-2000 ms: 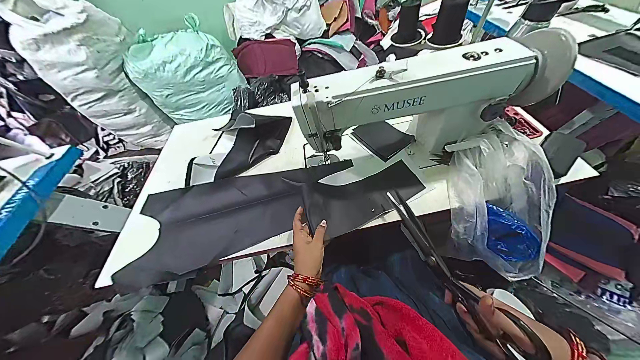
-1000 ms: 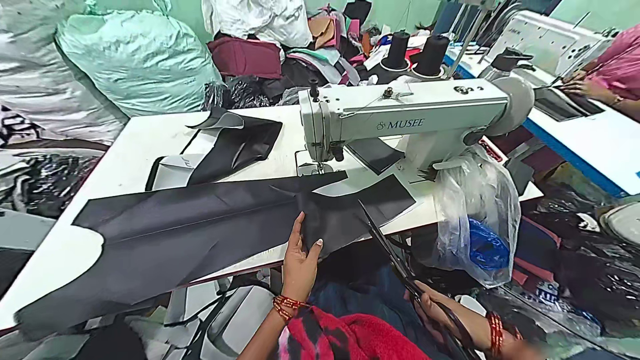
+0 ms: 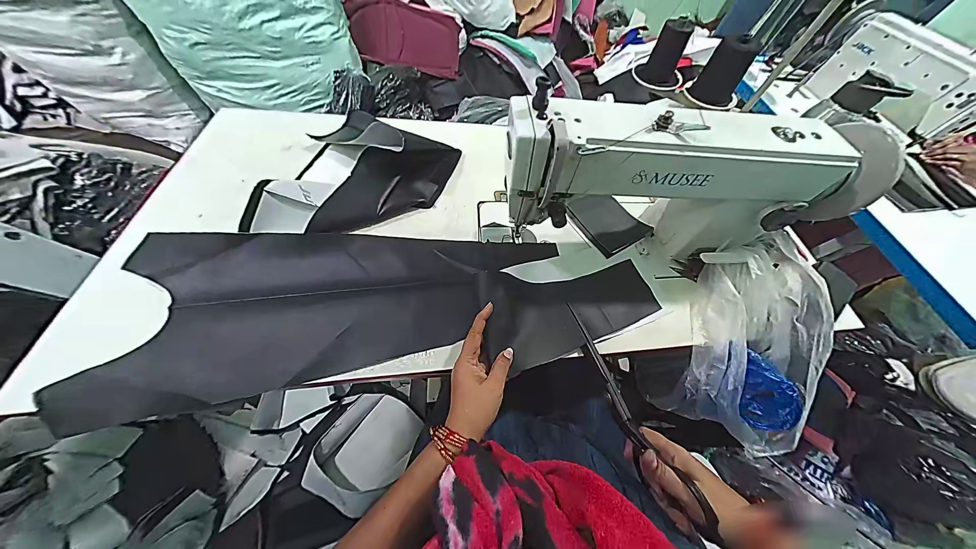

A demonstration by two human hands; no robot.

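Note:
A large black sheet of leather-like material [image 3: 305, 305] lies across the white sewing table, its right part under the needle side of a white Musee sewing machine [image 3: 686, 160]. My left hand [image 3: 480, 366] rests on the sheet's near edge, fingers spread on it, holding nothing between them that I can see. My right hand [image 3: 679, 480] grips the handles of long black scissors [image 3: 614, 389]. Their blades look closed, and the tips touch or hover over the right part of the sheet. A smaller black piece [image 3: 608, 223] lies beside the machine's needle area.
Another folded black piece [image 3: 396, 171] sits at the table's back left. A clear plastic bag [image 3: 762, 320] hangs at the table's right edge. Black thread cones [image 3: 720, 69] stand behind the machine. Grey and black scraps [image 3: 358, 450] lie below the table. Another person's hand [image 3: 953, 160] shows at far right.
The view has shifted and come closer to the table. My left hand remains on the sheet, and the scissors stay in my right hand with their tips near the sheet's right part.

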